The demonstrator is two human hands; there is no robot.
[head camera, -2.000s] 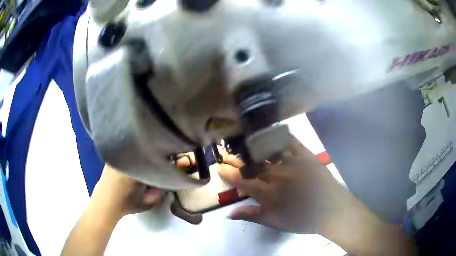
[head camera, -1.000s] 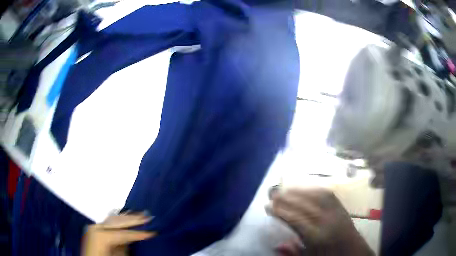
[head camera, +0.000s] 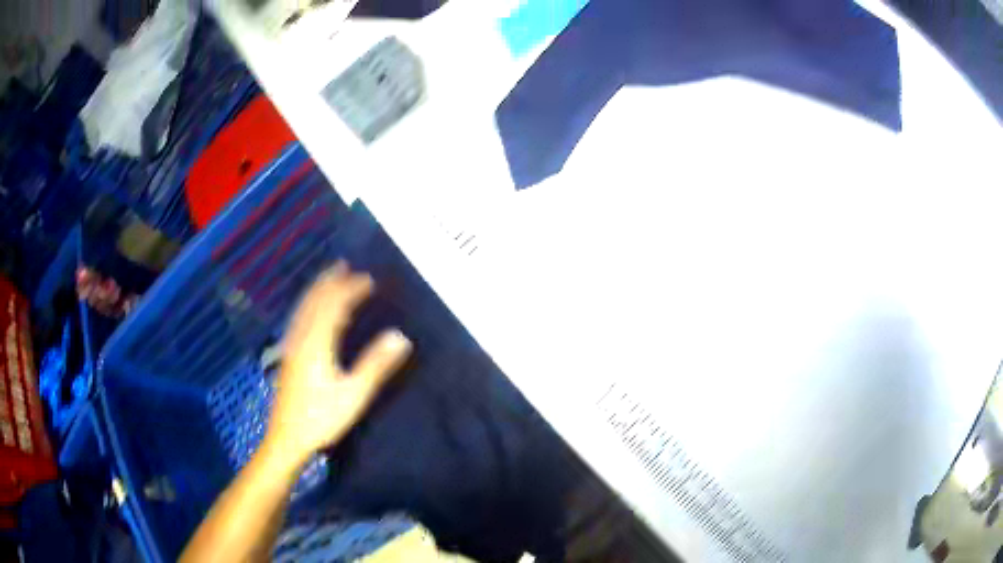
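Observation:
My left hand (head camera: 324,379) is over the blue plastic basket (head camera: 182,291), fingers apart, with nothing seen in it. Dark navy cloth (head camera: 440,440) lies in the basket, right of and below the hand, beside the table edge. My right hand is out of the picture. A navy fabric panel (head camera: 715,42) with angled ends lies on the white table (head camera: 704,253) at the top. A brownish-grey slip (head camera: 376,90) lies near the table's left corner.
A printed ruler (head camera: 693,478) runs along the table's front edge. A bit of the sewing machine (head camera: 973,495) shows at the lower right. A round red thing (head camera: 237,159) is behind the basket. A red basket (head camera: 17,396) stands at the far left.
The view has swung left from the machine to the basket. The large navy cloth has left the table area in view. My left hand is now over the basket; my right hand has left the picture.

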